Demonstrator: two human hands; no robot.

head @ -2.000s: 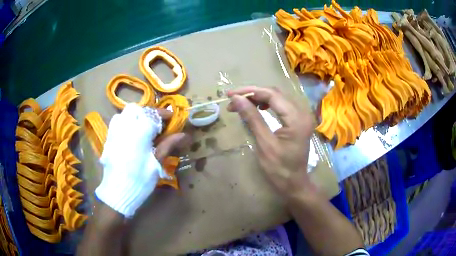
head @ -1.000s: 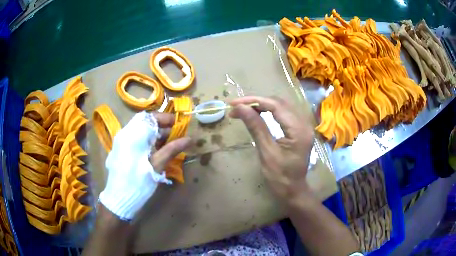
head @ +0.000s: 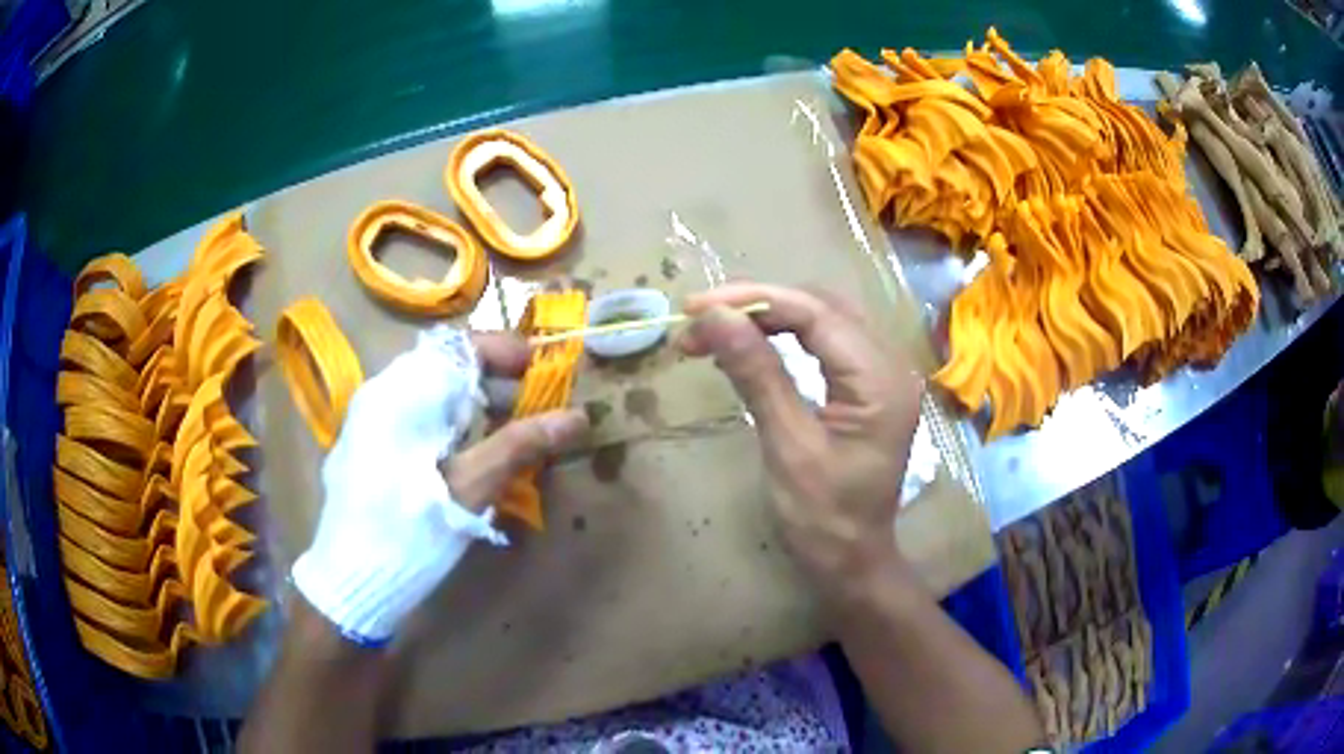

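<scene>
My left hand (head: 420,464), in a white knit glove with bare fingertips, holds a bundle of orange strips (head: 548,380) between thumb and fingers. My right hand (head: 811,390) is bare and holds a thin pale stick (head: 649,321) like a pen. The stick's far end lies across the top of the held strips. The stick passes over a small white glue cup (head: 628,342) on the brown cardboard (head: 663,589). The part of the strips under my left fingers is hidden.
Two orange rings (head: 417,302) lie beyond my left hand; another orange loop (head: 316,371) is left of it. Nested orange pieces (head: 126,486) line the left edge. Orange strips (head: 1091,280) and tan strips (head: 1260,170) are heaped right. A blue crate (head: 1164,619) holds more tan strips.
The stick's tip has come from the cup side onto the held strips. The strips in my left hand have been turned and now show a flatter, broader end. Both hands keep their hold.
</scene>
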